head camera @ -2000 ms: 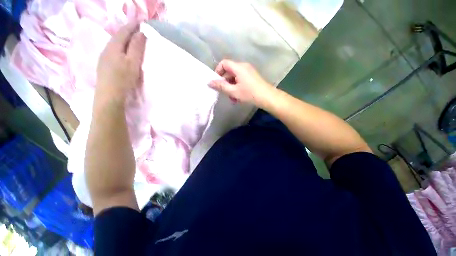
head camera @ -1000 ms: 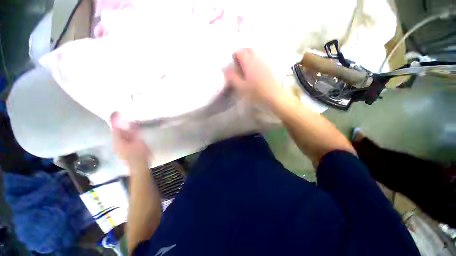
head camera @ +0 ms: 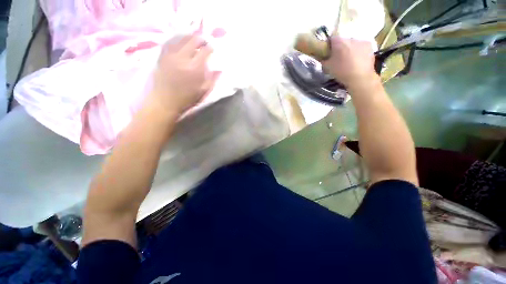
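Note:
A thin pale pink garment (head camera: pixel 119 72) lies on the far side of the grey-white pressing board (head camera: pixel 44 172), almost white in the glare. My left hand (head camera: pixel 186 72) is on the garment near the middle, fingers bent; cloth shows at its fingertips. My right hand (head camera: pixel 352 58) is closed around the handle of the steam iron (head camera: pixel 310 75) at the board's right end. The iron's dark pointed plate with a shiny rim points left. Whether the plate touches the board cannot be told.
The wrinkled board cover (head camera: pixel 244 119) has brownish stains. A hose and black cables (head camera: pixel 438 36) run right from the iron. Below right are a greenish floor (head camera: pixel 310 166), a person's dark red clothing (head camera: pixel 444 166) and piled patterned cloth (head camera: pixel 455 216). Blue cloth (head camera: pixel 39 260) lies lower left.
My right hand has left the garment's edge and taken hold of the iron's handle. My left hand has moved from the near edge up onto the cloth. The garment's left part is now more folded.

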